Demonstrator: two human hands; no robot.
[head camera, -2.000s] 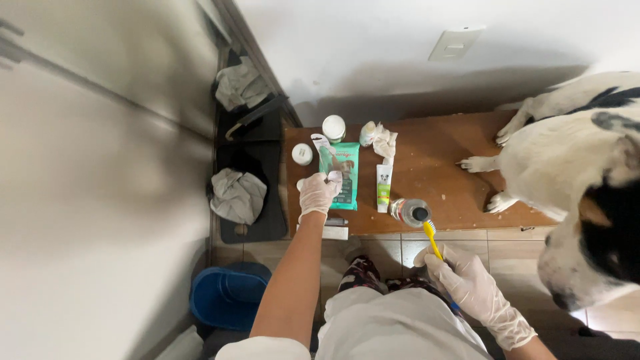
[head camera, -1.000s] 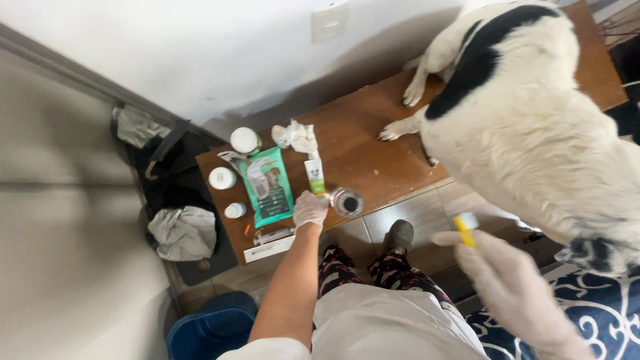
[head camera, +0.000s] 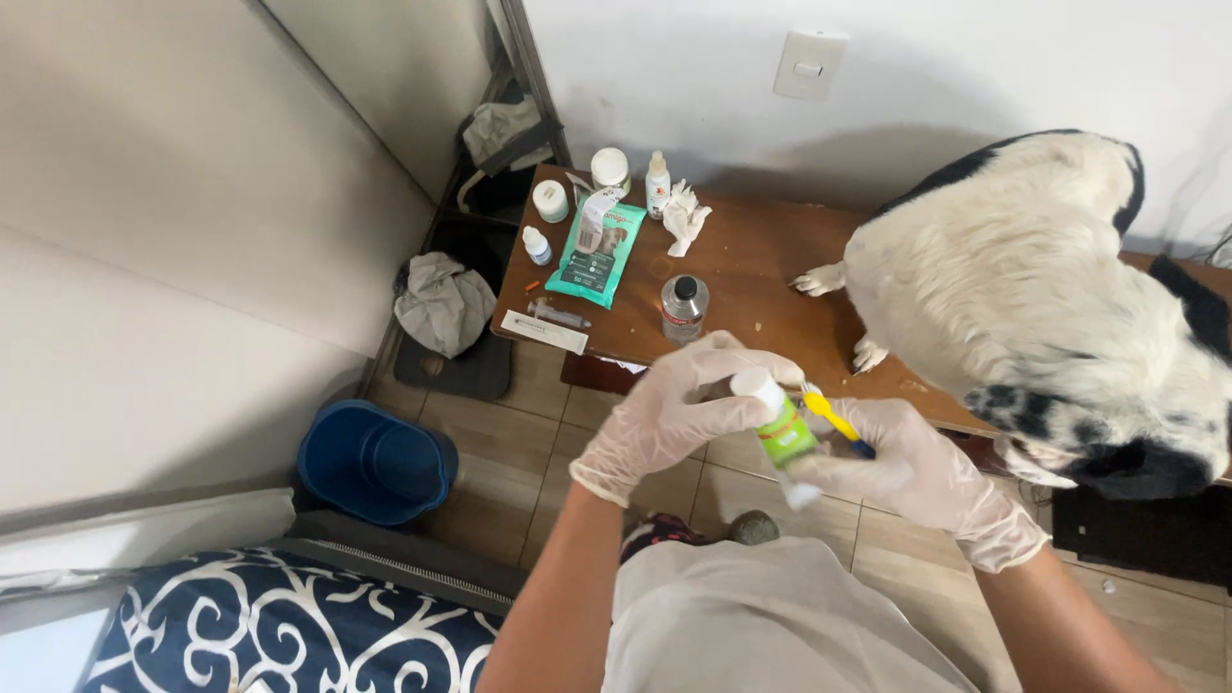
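Note:
Both my hands wear pale translucent gloves. My left hand (head camera: 679, 409) has its thumb and fingers around the white cap of a green and white tube (head camera: 787, 438). My right hand (head camera: 900, 462) holds a yellow and blue toothbrush (head camera: 830, 414), and its fingers also touch the tube's lower part. On the wooden bench (head camera: 751, 241) beyond my hands stands a clear bottle with a black cap (head camera: 684, 308). A teal pack of pet wipes (head camera: 597, 252) lies left of the bottle. A black and white dog (head camera: 1020, 279) is on the bench at the right, its head lowered.
White jars (head camera: 551, 201), a spray bottle (head camera: 657, 185), a dropper bottle (head camera: 537, 246), crumpled tissue (head camera: 685, 219), a syringe (head camera: 558, 314) and a paper packet (head camera: 544, 330) are on the bench. A blue bucket (head camera: 375, 462) and a grey cloth (head camera: 445, 303) are at the left.
The tube stood or lay on the bench and is now lifted between my hands. My right hand, with the toothbrush, has come close to my left. The view has shifted.

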